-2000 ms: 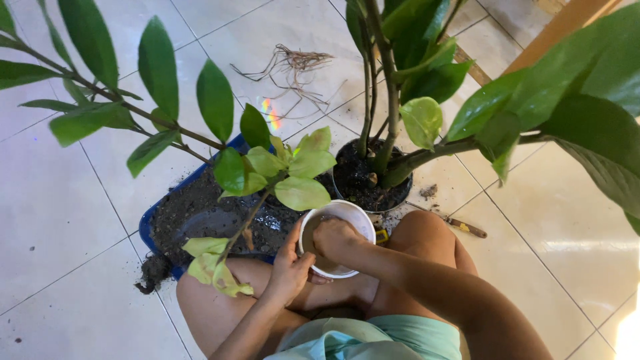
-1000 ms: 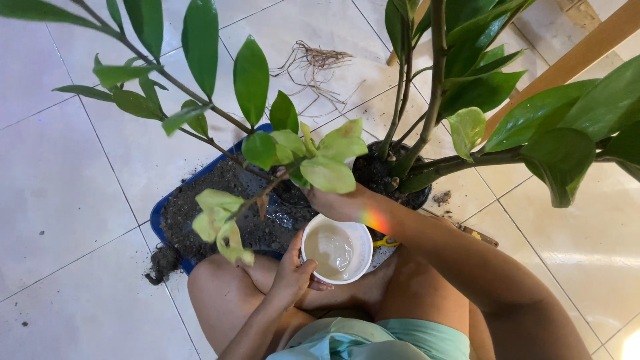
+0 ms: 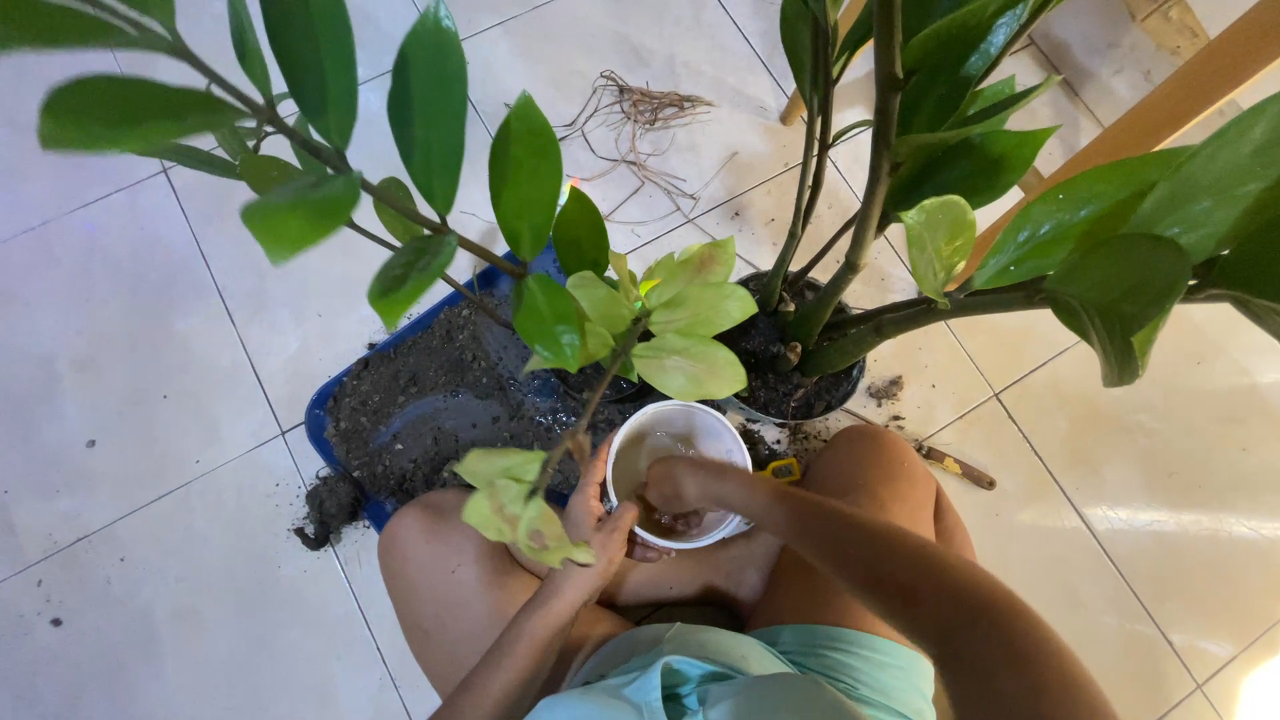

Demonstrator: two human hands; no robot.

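My left hand (image 3: 597,515) grips the rim and side of a white plastic tub (image 3: 738,452) that holds cloudy water. My right hand (image 3: 682,488) dips into the water, its fingers partly hidden, so whether it holds anything cannot be told. Just beyond the tub, a pot of dark soil (image 3: 800,390) bears thick upright stems with glossy green leaves (image 3: 965,160). To the left lies a blue tray (image 3: 318,412) with wet soil in it. A stem with pale yellow-green leaves (image 3: 692,366) arches over the tray and my left wrist.
Dry roots (image 3: 650,105) lie in a tangle on the tiled floor. A clod of soil (image 3: 330,508) sits at the tray's left corner. Right of my knee is a tool handle (image 3: 958,468); a yellow handle (image 3: 782,469) shows beside the tub. A wooden leg (image 3: 1130,130) slants at upper right.
My right hand was in the tub, then over near the pot and the pale leaves, and is now back in the water. My left hand has kept its hold on the tub.
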